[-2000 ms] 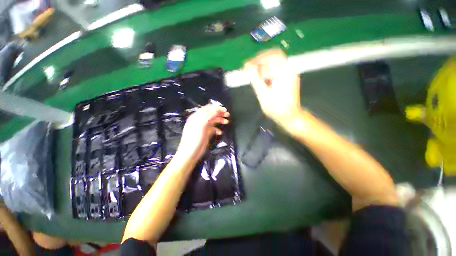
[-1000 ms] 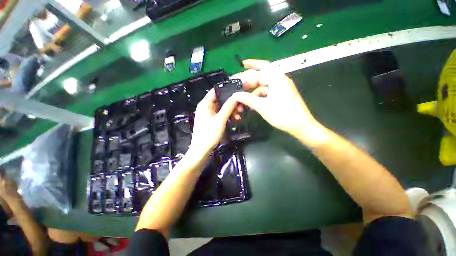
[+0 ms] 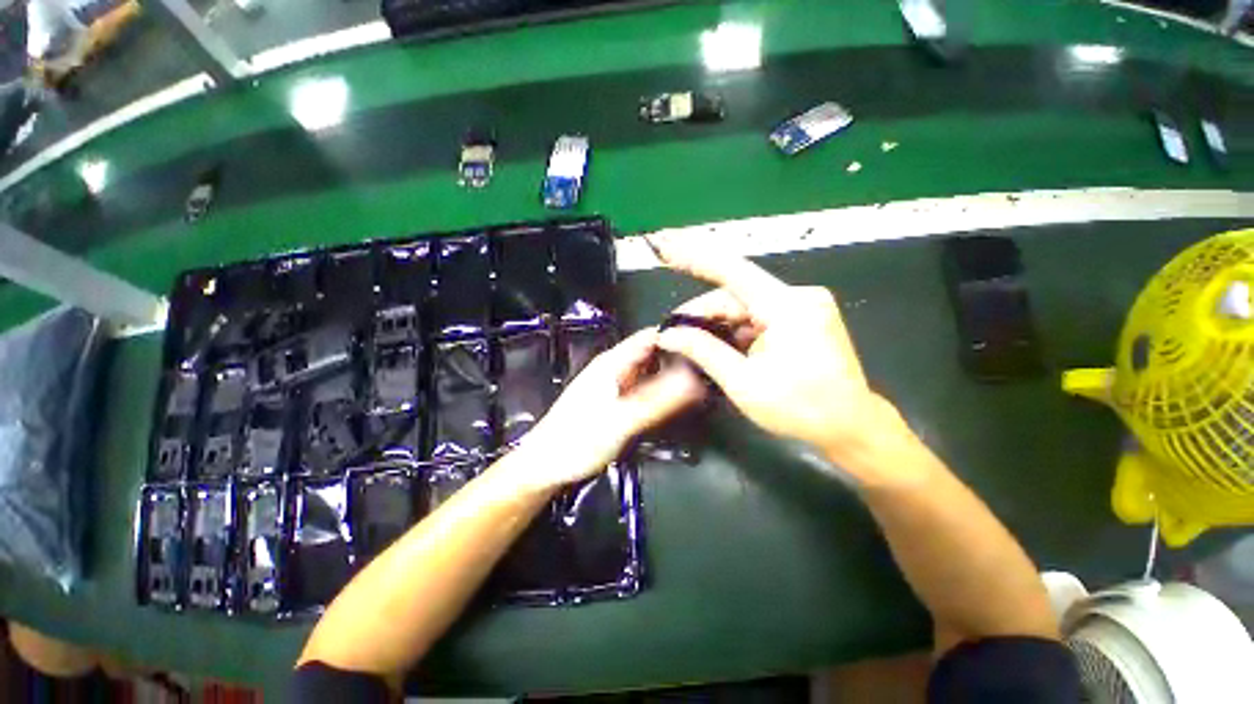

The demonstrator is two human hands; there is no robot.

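My left hand (image 3: 605,406) and my right hand (image 3: 784,351) meet above the right edge of the black blister tray (image 3: 323,536). Between them they hold a black phone housing (image 3: 699,322), mostly hidden by the fingers. My right index finger points out to the upper left, with something small and dark at its tip; I cannot tell what. The tray has rows of pockets. Several black housings lie in its left and middle pockets, some tilted across each other.
Beyond a white rail (image 3: 935,220), the green conveyor (image 3: 413,165) carries blue-and-white boards (image 3: 565,171) and dark phones. A dark flat object (image 3: 993,310) lies right. A yellow fan (image 3: 1196,371) and a white fan (image 3: 1141,640) stand right. A plastic bag (image 3: 41,440) lies left.
My right hand has come from the rail to join my left hand, and both have taken hold of a housing. Since a second ago the housing has become more covered by the fingers. The view has shifted.
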